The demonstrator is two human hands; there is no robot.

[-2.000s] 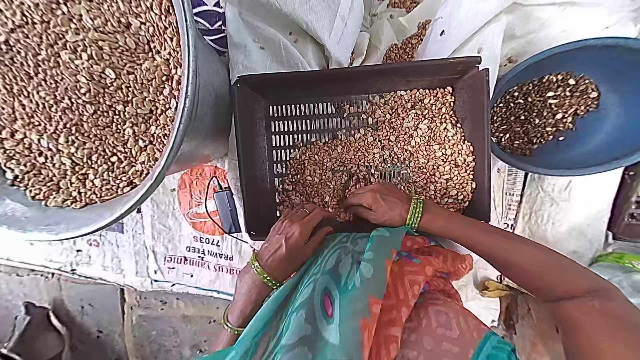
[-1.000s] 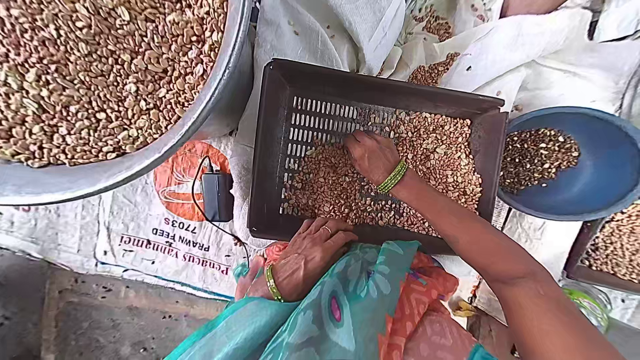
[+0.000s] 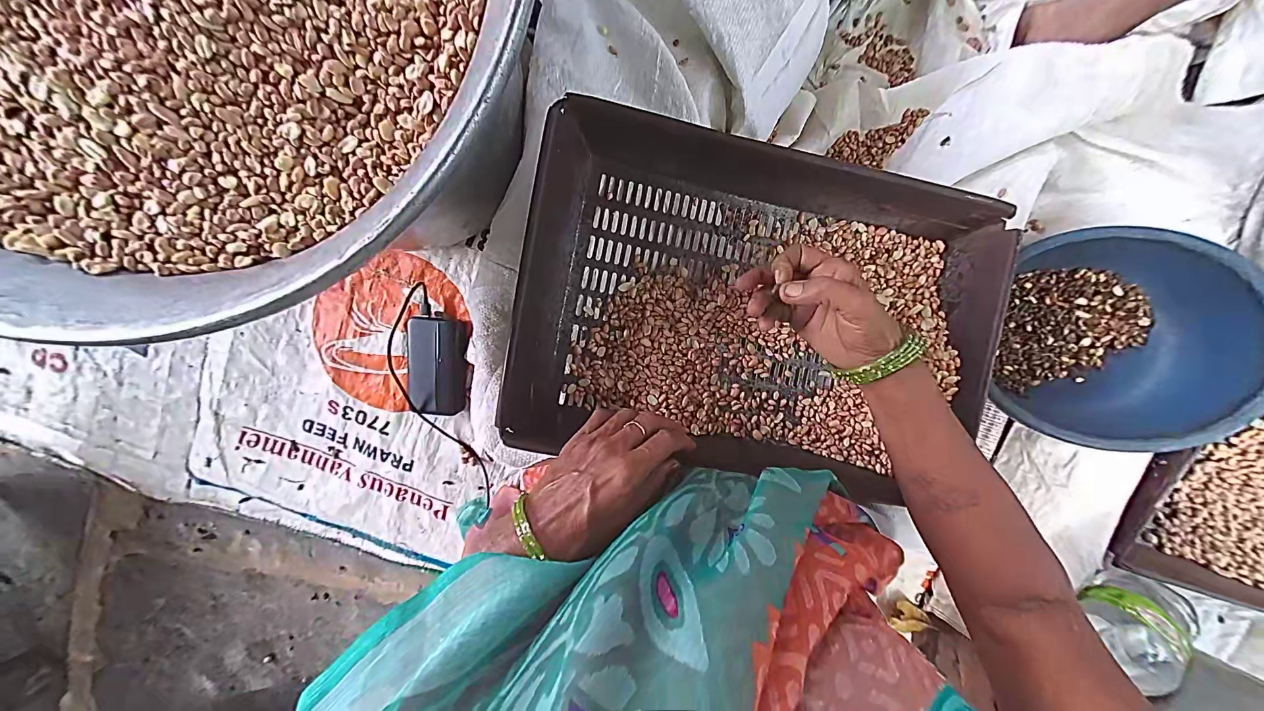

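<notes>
A dark brown plastic tray [image 3: 553, 296] with a slotted bottom holds a spread of reddish-brown seeds or nuts [image 3: 671, 346]. My right hand [image 3: 825, 301], with green bangles at the wrist, is raised over the seeds in the tray. Its thumb and index fingertip are pinched together on something small, too small to name. My left hand [image 3: 612, 474], wearing a ring and a green bangle, rests on the tray's near left rim with its fingers together, seemingly holding nothing. At the right, a blue plastic basin [image 3: 1195, 326] contains darker seeds and bits [image 3: 1071, 321].
A large metal vessel [image 3: 499, 109] full of pale brown seeds stands at upper left. A black power adapter [image 3: 437, 365] with a cord lies on a printed feed sack [image 3: 257, 395]. Another seed tray [image 3: 1165, 494] and a clear container [image 3: 1145, 632] sit lower right. A person's limb [image 3: 1086, 20] shows at the top.
Two seconds ago both hands were together at the tray's near side. My right hand has since moved over the seeds, then rightward across them and into a pinch. My left hand stays near the rim.
</notes>
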